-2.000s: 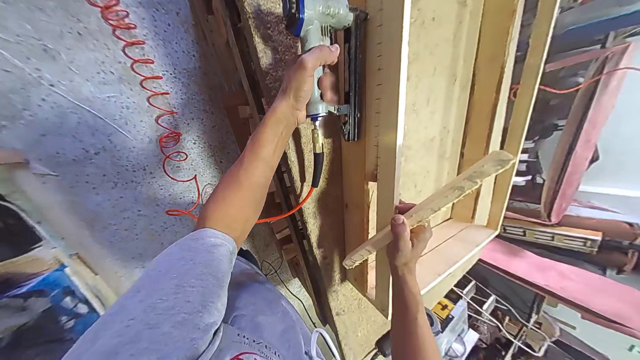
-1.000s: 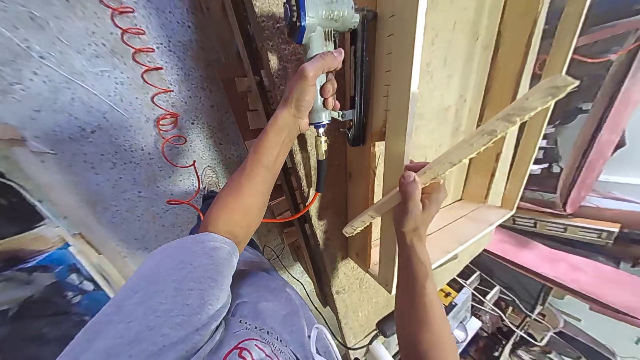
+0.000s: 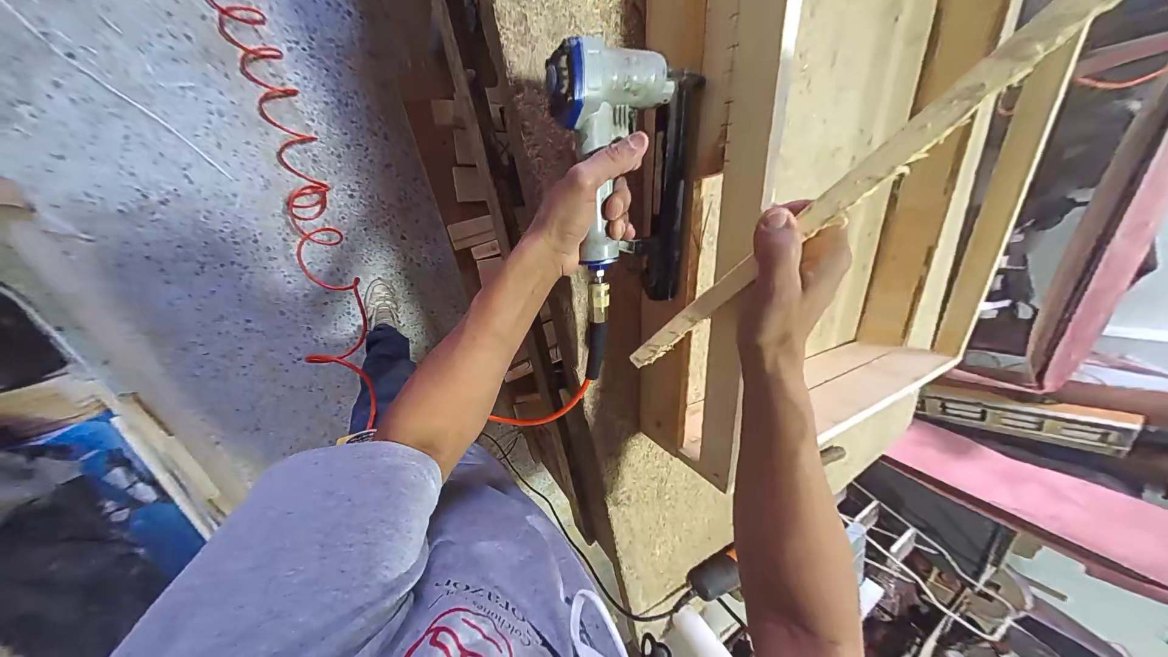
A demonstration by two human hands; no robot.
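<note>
My left hand (image 3: 589,201) is closed around the grip of a pneumatic stapler (image 3: 625,78) with a grey body and black magazine. Its magazine lies beside the edge of a wooden frame (image 3: 753,182), and a brass fitting (image 3: 599,297) joins it to an orange air hose (image 3: 547,418). In my right hand (image 3: 794,274) is a long, rough-edged wooden strip (image 3: 949,114), pinched between thumb and fingers. The strip slants over the frame, its near end low at the left and its far end up at the right. Whether it touches the frame, I cannot tell.
Under the frame is a chipboard surface (image 3: 662,520). Slatted wood pieces (image 3: 470,182) stand along its left side. A coiled red hose (image 3: 306,201) hangs over the speckled floor (image 3: 164,228). Pink boards (image 3: 1031,484) and cables are at the right, with a black-and-orange tool (image 3: 716,575) below.
My right hand has moved forward with the wooden strip, away from my body. My left hand keeps its hold on the stapler.
</note>
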